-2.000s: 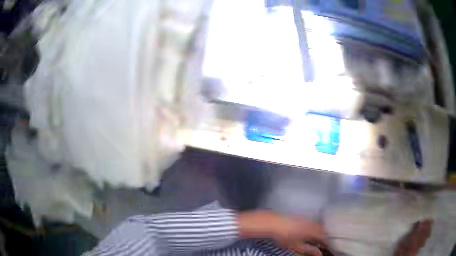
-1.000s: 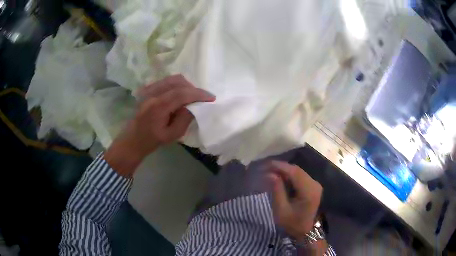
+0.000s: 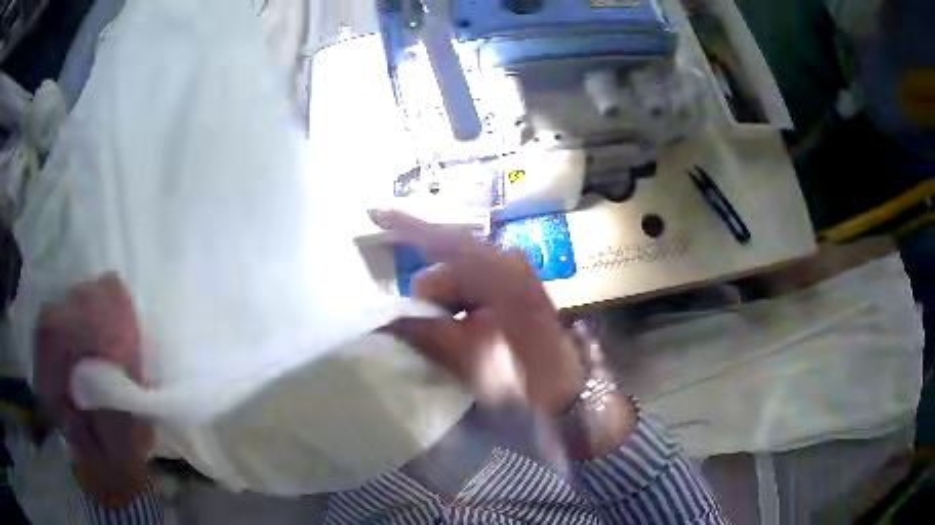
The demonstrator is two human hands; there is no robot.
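A large white garment piece [image 3: 205, 205] is spread over the left of the table and hangs down toward the lap. My left hand [image 3: 97, 359] grips its near left edge, with a fold of cloth between thumb and fingers. My right hand [image 3: 492, 308] is blurred at the garment's right edge, in front of the sewing machine; its thumb and fingers close around the cloth edge. The blue-and-white overlock machine [image 3: 574, 46] stands behind, its needle area under bright glare. A blue plate [image 3: 549, 246] shows beside the right hand.
Dark thread snips [image 3: 721, 205] lie on the right of the pale table [image 3: 677, 261], near a dark round spot. White cut pieces [image 3: 789, 359] lie flat on a support at the lower right. A yellow bar [image 3: 882, 210] is at the right edge.
The view has swung back to the machine. The garment is spread out more flatly. My left hand has moved to its near left edge, and my right hand has risen from the lap to its right edge.
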